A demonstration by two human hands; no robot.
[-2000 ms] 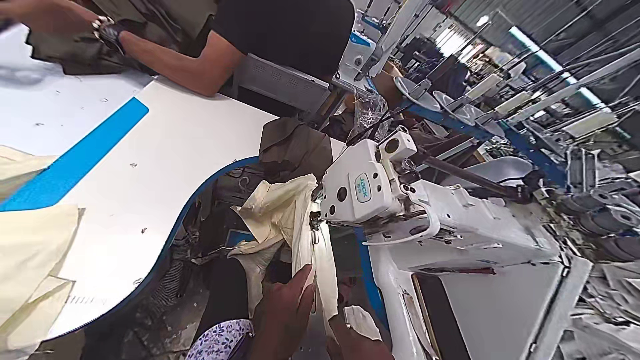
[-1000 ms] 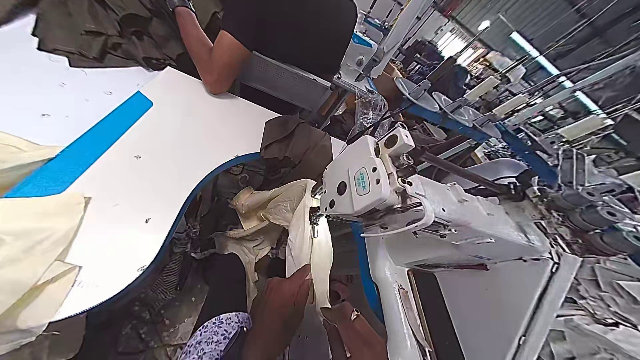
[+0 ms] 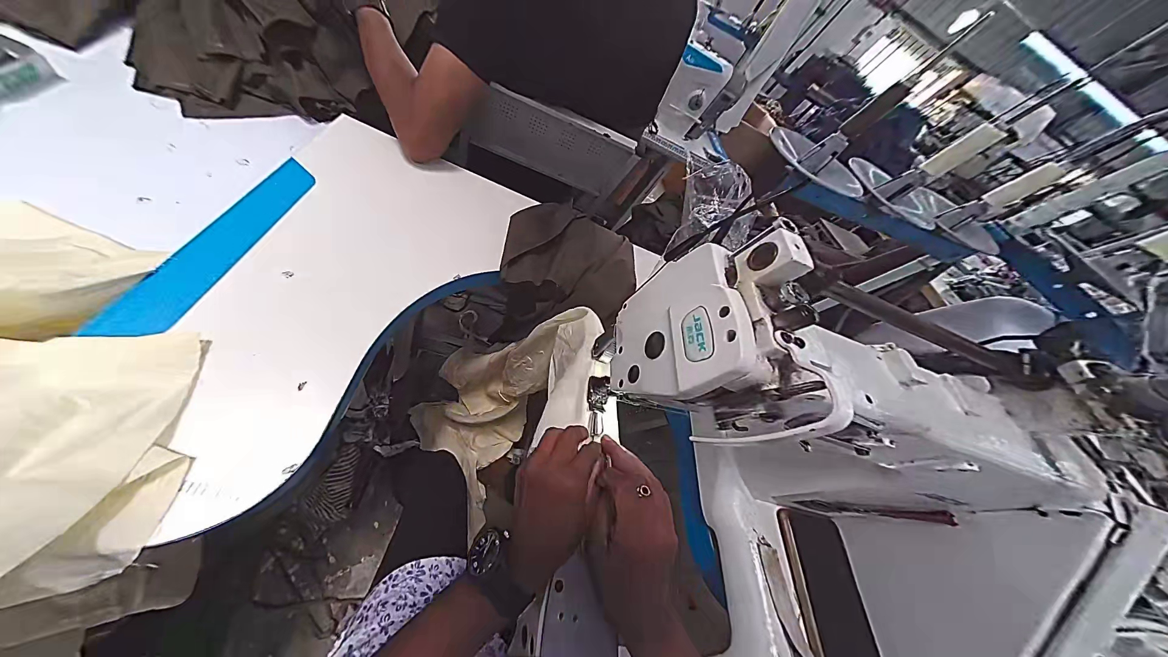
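Note:
Cream fabric (image 3: pixel 497 374) runs from beneath the needle area of a white Jack sewing machine (image 3: pixel 675 328) and hangs down in folds on the left. Just below the presser foot (image 3: pixel 598 397), my left hand (image 3: pixel 557 493), with a dark watch at the wrist, pinches the fabric's near end. Close against it, my right hand (image 3: pixel 639 520), which wears a ring, pinches the same end with bent fingers. The fingertips of both hands nearly meet. What lies under the palms is hidden.
A white table (image 3: pixel 365 210) with a blue curved edge stands at the left, bearing cream fabric pieces (image 3: pixel 82 429). Dark cloth (image 3: pixel 566 255) lies behind the machine head. A person in a black top (image 3: pixel 566 55) leans at the table's far side. Thread stands (image 3: pixel 912 192) rise at the right.
Both hands have moved up toward the presser foot and come together. Less of the cream fabric shows between the foot and my hands. The other person's forearm has shifted.

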